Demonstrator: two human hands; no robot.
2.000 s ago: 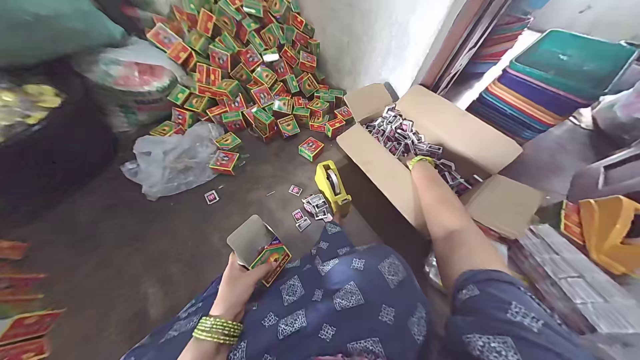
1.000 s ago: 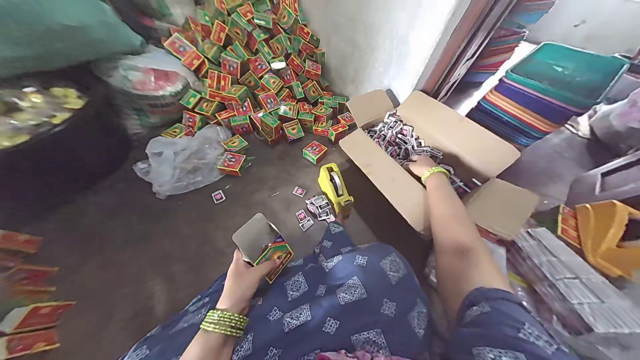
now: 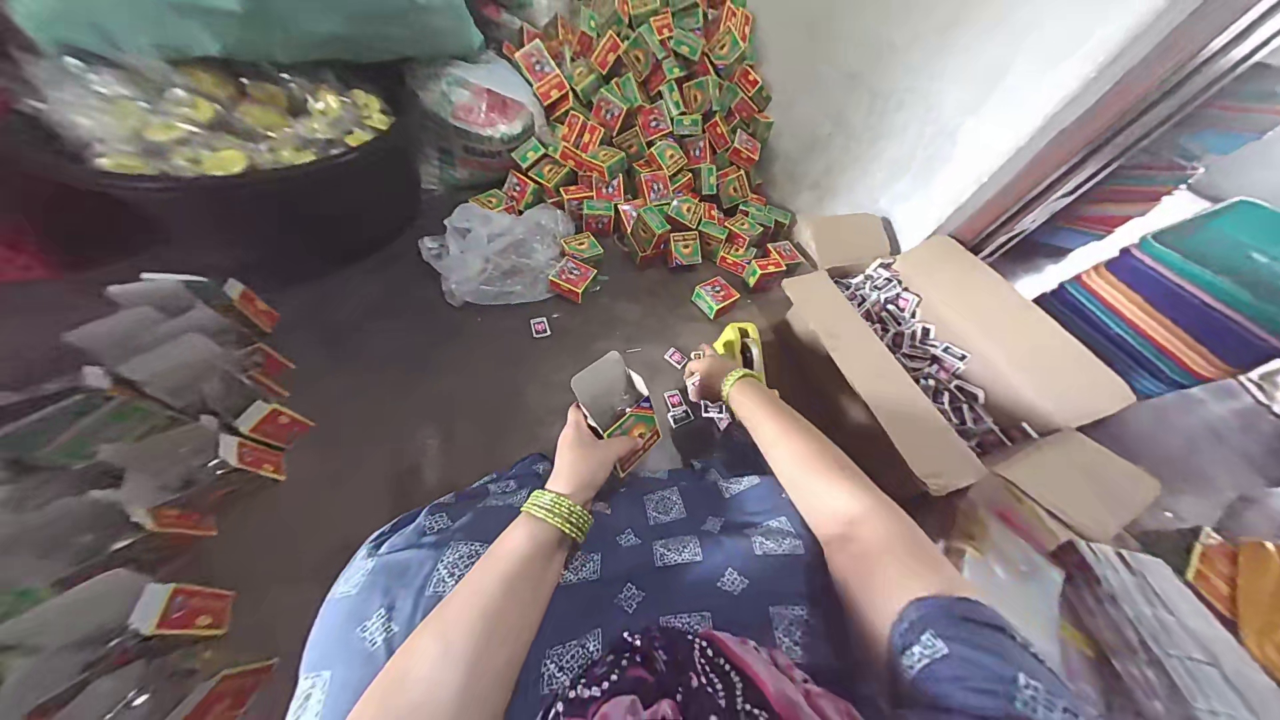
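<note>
My left hand grips a small printed cardboard box in red, green and yellow, its grey flap standing up. My right hand is low over the floor just right of that box, beside a yellow tape dispenser. Small printed packets lie loose on the floor under and around it. Something small and pale shows at its fingertips, though whether it is held is unclear. The large open carton at the right holds many similar small packets.
Closed printed boxes are heaped by the wall, with a clear plastic bag before them. Open-flapped boxes stand at the left below a black tub of yellow-topped items. Stacked coloured plastic trays are at the far right.
My right hand has come out of the large carton and moved left to the packets by the tape dispenser. My left hand still holds the box. The view has shifted, showing more of the left side.
</note>
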